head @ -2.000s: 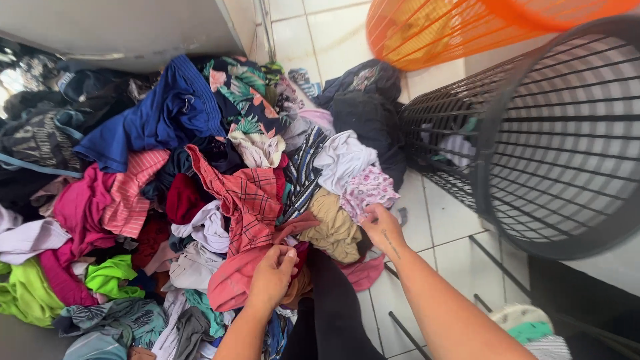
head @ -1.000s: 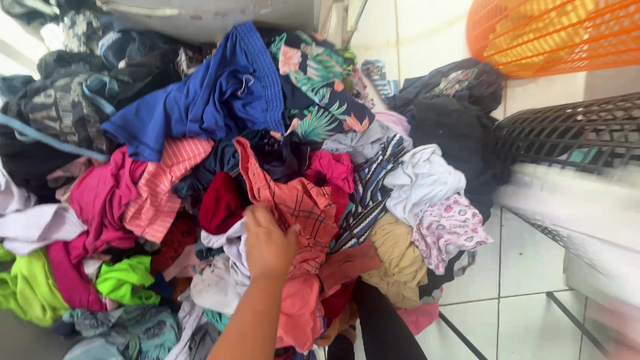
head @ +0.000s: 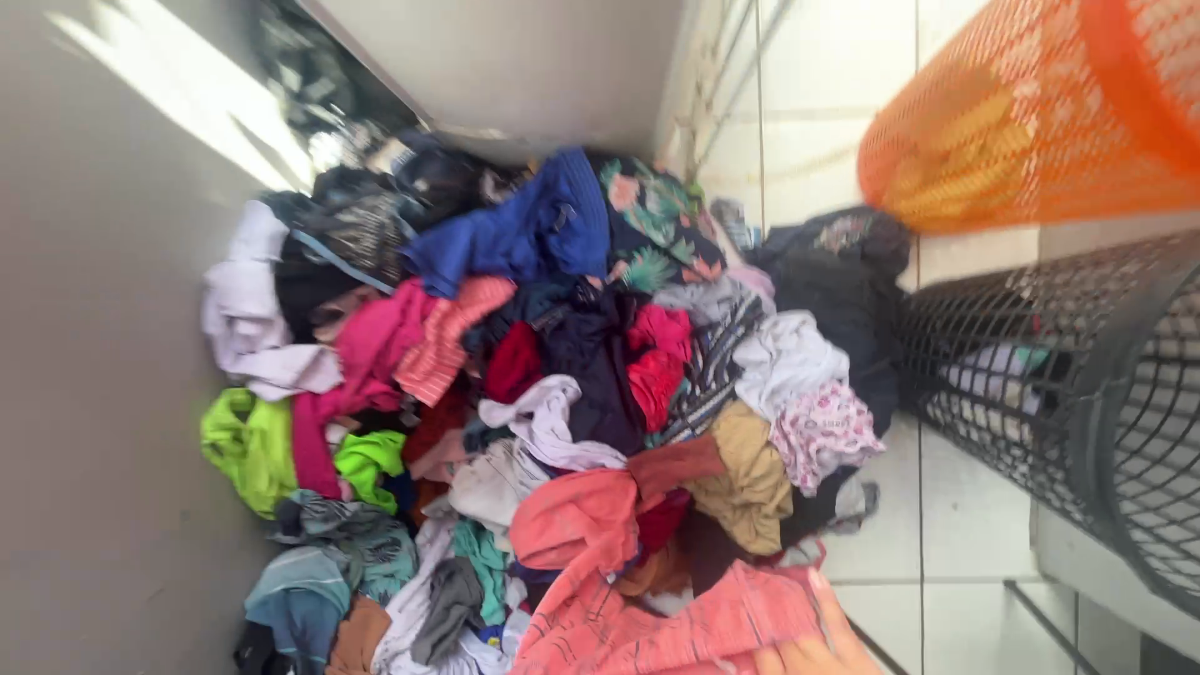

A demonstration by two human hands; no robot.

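Observation:
A coral plaid cloth garment (head: 694, 619) stretches along the bottom of the head view, its right end at the fingers of my right hand (head: 820, 642). Those fingers are closed on its edge; most of the hand is cut off by the frame. My left hand is out of view. Behind the garment lies a heap of mixed clothes: blue shorts (head: 525, 234), a floral dark cloth (head: 661, 230), a tan cloth (head: 745, 478), a white cloth with pink print (head: 825, 431) and a lime green cloth (head: 248, 445).
On the right lie an orange mesh basket (head: 1012, 131) with yellow cloth inside and a black mesh basket (head: 1003, 394) holding some cloth. Grey panels (head: 103, 375) border the heap at the left and top. White floor tiles (head: 975, 506) show at the right.
The coral plaid garment, earlier lying on the middle of the heap, has moved down to the bottom of the view. My left hand, on it one second ago, has left the view.

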